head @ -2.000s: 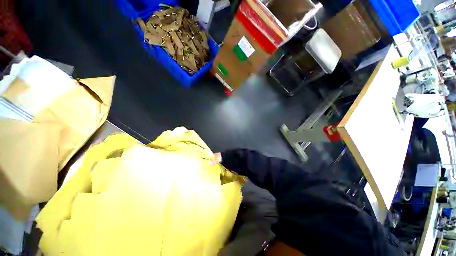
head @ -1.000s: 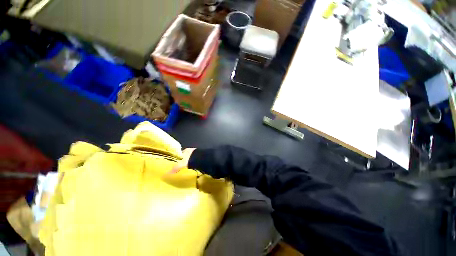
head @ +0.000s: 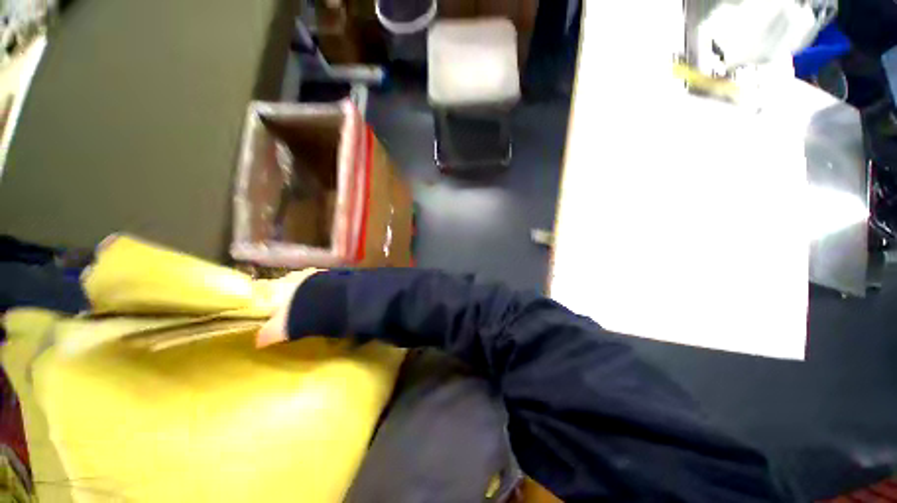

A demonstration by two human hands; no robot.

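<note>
A stack of yellow bag panels (head: 197, 413) fills the lower left, large and floppy, with its upper edge folded over and several layers showing. My right hand (head: 282, 307), at the end of a dark sleeve, grips the stack at its upper right edge. The fingers are partly hidden by the folded panels and blurred. My left hand is not in view.
An olive-green bench (head: 138, 118) is at the upper left. A plastic-lined carton (head: 388, 211) stands beside it. A pale stool (head: 473, 64) is farther back. A long white-topped table (head: 679, 216) with a machine is on the right.
The view has turned and moved closer to the green bench and carton. The blue crates have left the view. The panel stack has shifted left with my right hand still on it.
</note>
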